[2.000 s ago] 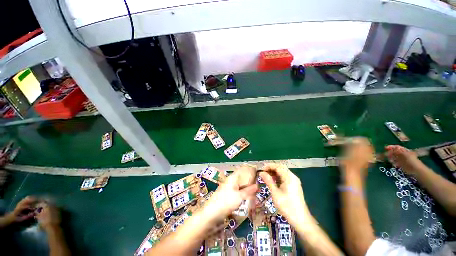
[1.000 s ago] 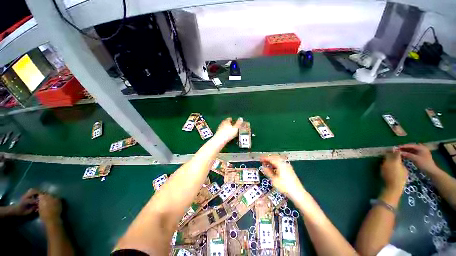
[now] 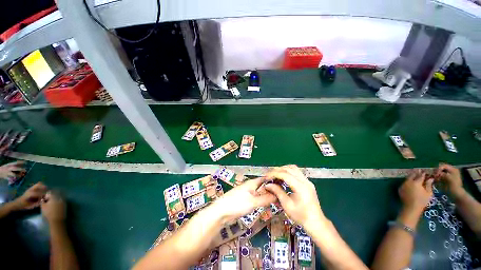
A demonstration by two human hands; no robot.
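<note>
My left hand [image 3: 252, 194] and my right hand [image 3: 293, 191] meet over the far edge of a pile of circuit boards [image 3: 281, 247]. Their fingertips are pinched together, and a small dark part shows between them. What it is cannot be made out, as the fingers hide most of it. The boards are tan-brown oblongs with white patches, dark dots and some green. Small rings [image 3: 245, 251] lie among them. My left forearm covers part of the pile.
Boards lie spaced on the green conveyor [image 3: 285, 124] beyond the pale rail [image 3: 348, 173]. A grey post [image 3: 124, 95] slants down at left. Neighbours' hands work on both sides; pale rings [image 3: 448, 232] lie scattered at right. Red crates [image 3: 303, 58] stand across the belt.
My left hand has come back from the belt to my right hand. The board it was at now lies on the belt beside another one.
</note>
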